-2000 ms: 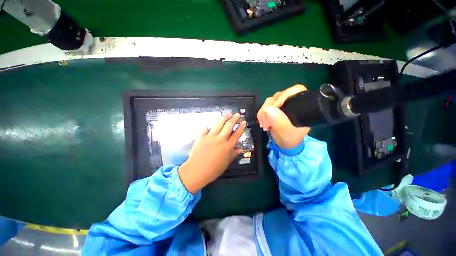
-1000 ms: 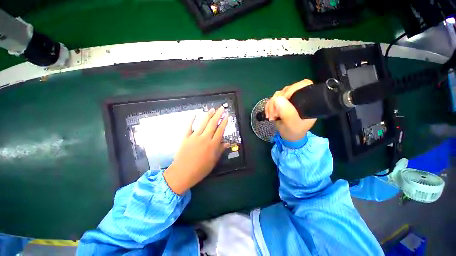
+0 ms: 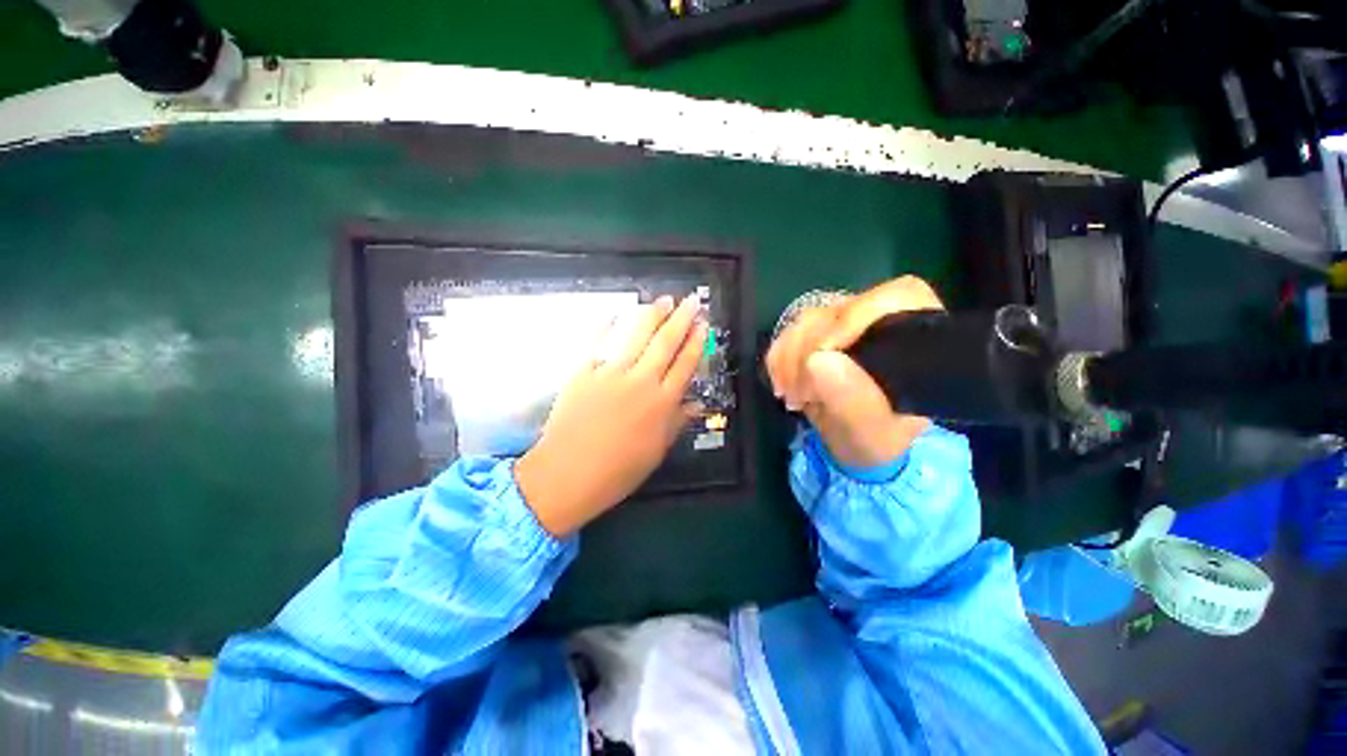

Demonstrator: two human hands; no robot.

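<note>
The open tablet assembly (image 3: 517, 355), with a bright white middle, lies in a black holding tray (image 3: 352, 369). My left hand (image 3: 618, 418) rests flat on it, fingertips at the circuit board (image 3: 715, 387) on its right end, where a small green spot shows. My right hand (image 3: 849, 369) grips the black electric screwdriver (image 3: 960, 362), held roughly level between the tray and the neighbouring tray. The screwdriver's tip is too dark to make out. The screw dish (image 3: 811, 307) is mostly hidden behind my right hand.
A neighbouring tablet in a black tray (image 3: 993, 244) stands at the right, partly behind the screwdriver. More trays (image 3: 647, 37) lie on the green belt beyond the white rail (image 3: 517, 107). A black and white post (image 3: 163, 52) stands upper left. A pale green fan (image 3: 1211, 585) is lower right.
My right hand with the screwdriver was over the screw dish a second ago and is now nearer the tray's right edge, covering more of the dish. My left hand stays on the tablet.
</note>
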